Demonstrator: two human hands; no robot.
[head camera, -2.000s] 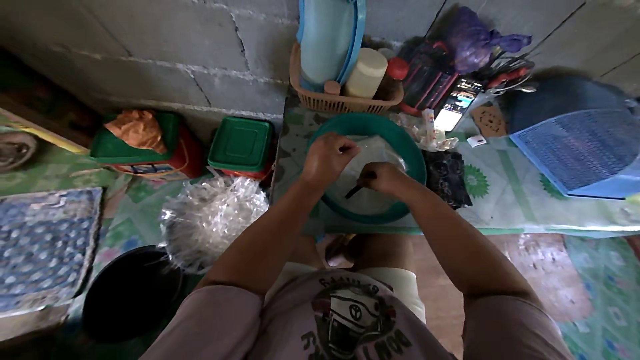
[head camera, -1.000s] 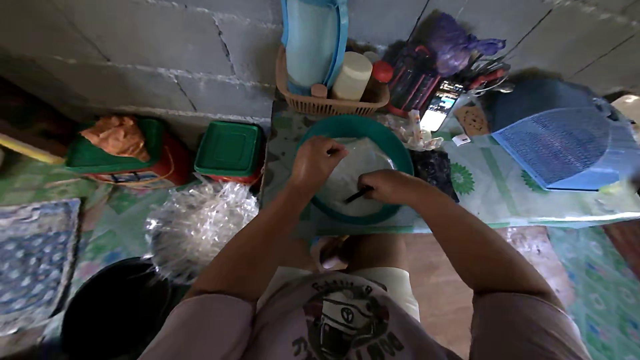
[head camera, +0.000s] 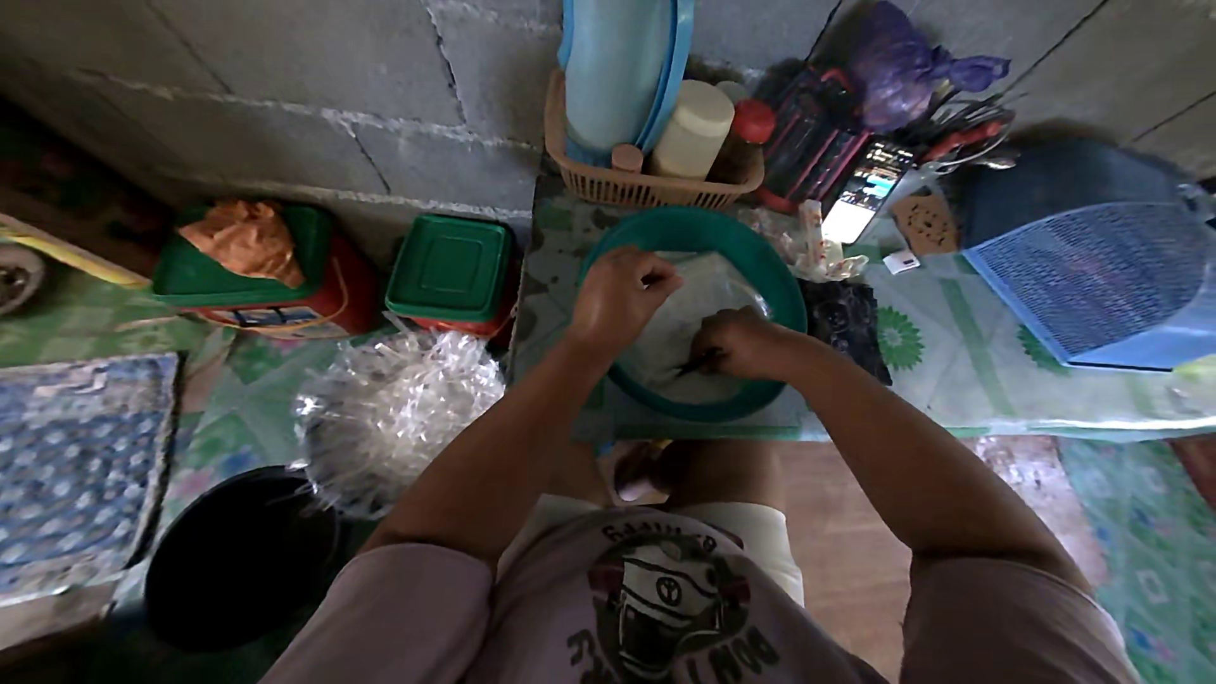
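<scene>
A green plastic basin (head camera: 793, 328) rests on the table in front of me, with a sheet of clear or whitish plastic (head camera: 708, 285) inside it. My left hand (head camera: 622, 294) is over the basin's left side, its fingers pinched near the upper left edge of the plastic; whether they grip it I cannot tell. Low over the right half of the basin, my right hand (head camera: 746, 347) is closed on a small dark tool (head camera: 695, 364), its pointed end toward the lower left. The tool's exact kind is unclear.
Behind the basin stands a tan plastic basket (head camera: 646, 190) with bottles. To its right are a lit phone (head camera: 866, 190), black plastic (head camera: 845, 328) and a blue mesh-patterned container (head camera: 1092, 275). At left are shredded clear plastic (head camera: 399, 418), green-lidded buckets (head camera: 451, 266) and a black bucket (head camera: 242, 560).
Both hands stay over the basin, the right still holding the dark tool. The view has shifted slightly.
</scene>
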